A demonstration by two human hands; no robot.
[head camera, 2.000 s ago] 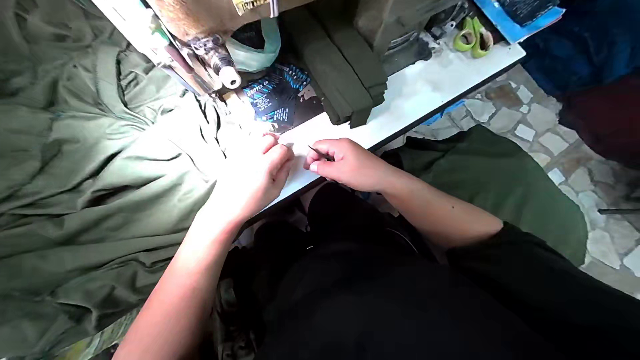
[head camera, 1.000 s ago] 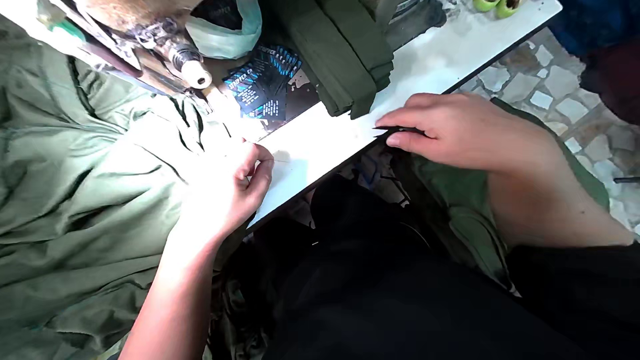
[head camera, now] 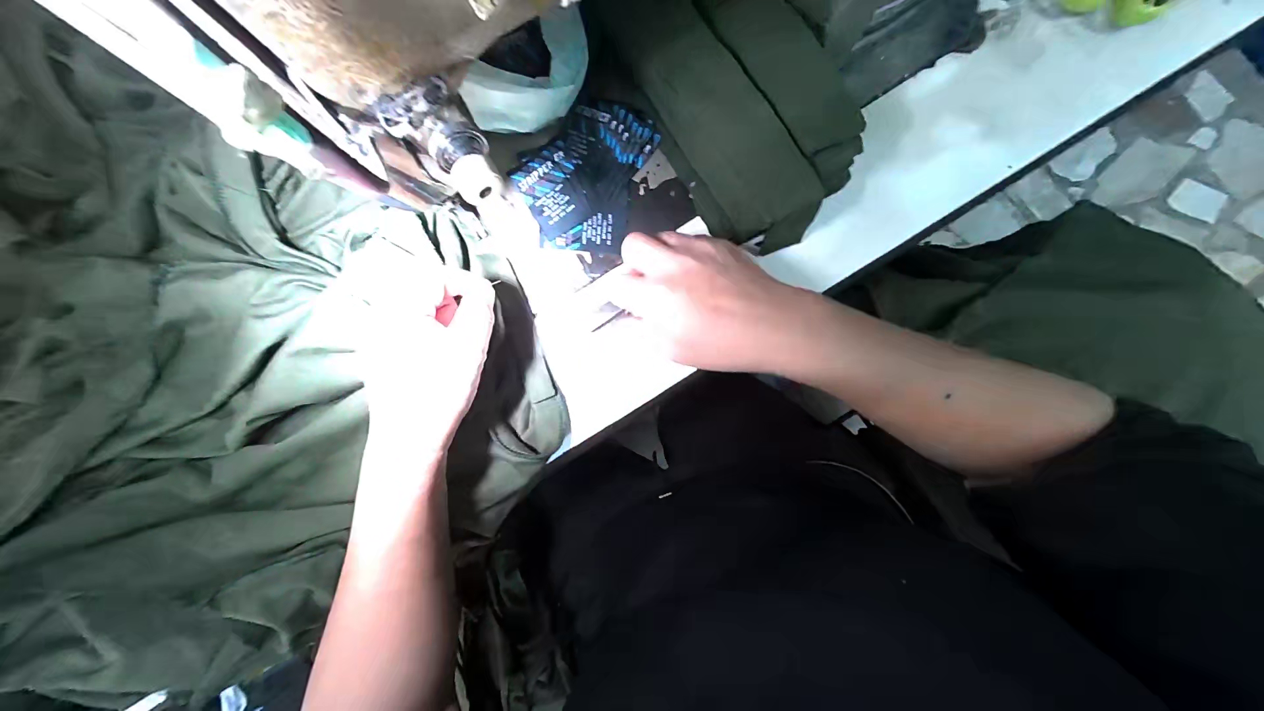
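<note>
Olive-green fabric spreads over the left side, and part of it lies on the white tabletop under the sewing machine head. My left hand rests on this fabric just below the machine, its thumb and finger bent together; glare hides what it pinches. To its right, my right hand reaches over the tabletop with small dark-tipped metal snips or tweezers at its fingers. Their exact kind is unclear. Black labels with blue print lie just beyond my right hand.
Folded dark green fabric pieces lie behind my right hand. A pale plastic bag stands beside the machine. Green scissor handles show at the top right edge. More green cloth hangs below the table's front edge, above the stone-patterned floor.
My right hand has moved left from further along the table edge toward my left hand. Green fabric now lies on the tabletop beside my left hand, where bare white showed one second ago.
</note>
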